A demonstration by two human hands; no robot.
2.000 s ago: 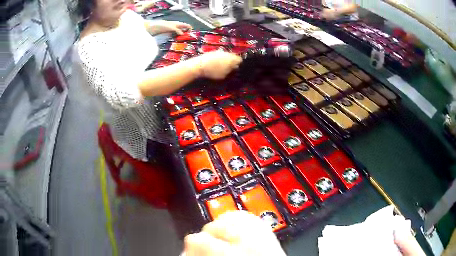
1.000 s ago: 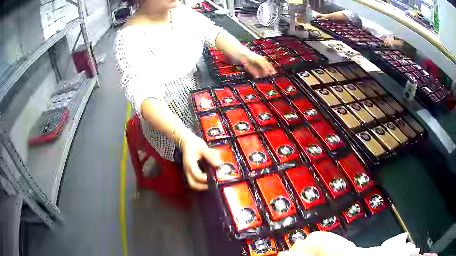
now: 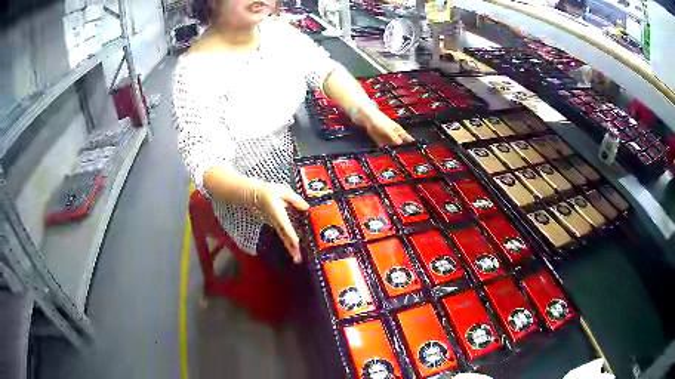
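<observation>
A large black tray (image 3: pixel 437 287) of glossy red cases with round emblems lies in front of me on the bench. One red case (image 3: pixel 471 314) is near its front edge. White cloth or paper (image 3: pixel 590 371) shows at the bottom right edge. A pale sliver at the bottom edge, left of the cloth, may be my left hand; it is too cut off to tell what it holds. My right hand is not in view.
A person (image 3: pixel 229 111) stands or sits across on the left, hands at the tray's left and far edges. A tray of gold cases (image 3: pixel 566 216) lies to the right. Another red tray (image 3: pixel 400 96), a fan (image 3: pixel 400 35) and a red stool (image 3: pixel 211 237) show beyond.
The other person's hands have brought a full red tray over the one in front and it has come down nearer me. My hands have dropped almost out of the picture.
</observation>
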